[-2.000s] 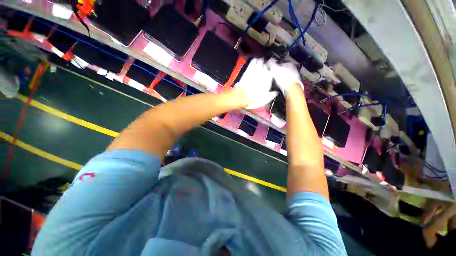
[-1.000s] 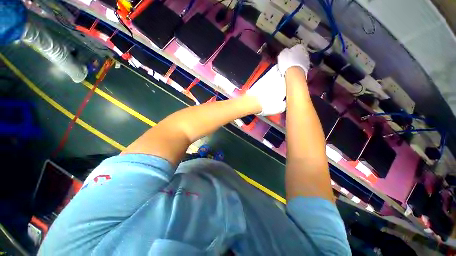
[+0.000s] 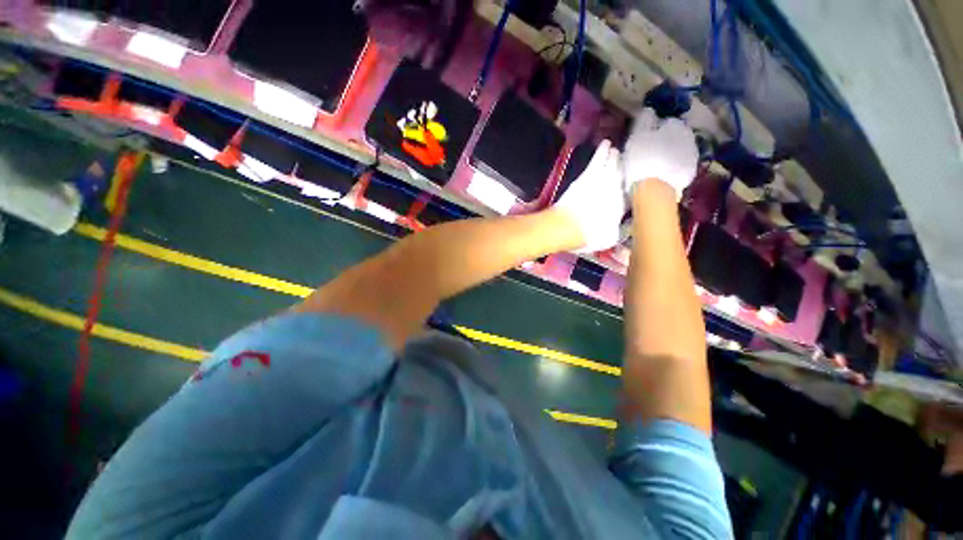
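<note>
My left hand (image 3: 595,203), in a white glove, rests at a black unit on the pink-matted rack shelf; the unit is mostly hidden behind it. My right hand (image 3: 660,155), also gloved, is just right of it, reaching to the rear of the shelf below a black adapter (image 3: 667,100) on the power strip (image 3: 644,69). What the fingers of either hand hold is hidden and blurred. A black unit (image 3: 520,143) lies just left of my hands. Another black unit (image 3: 396,105) has an orange-yellow item (image 3: 425,139) on top.
More black units (image 3: 296,47) lie along the pink shelf to the left and right (image 3: 729,264). Blue cables (image 3: 729,63) hang at the rear. A lower tier with red trays (image 3: 230,146) runs below. The green floor (image 3: 201,211) has yellow lines. A person's arm shows at the right edge.
The view has shifted along the rack, and the orange-yellow item now lies closer to my hands. Both hands stay close together at the shelf, with the left fingers now pointing upward.
</note>
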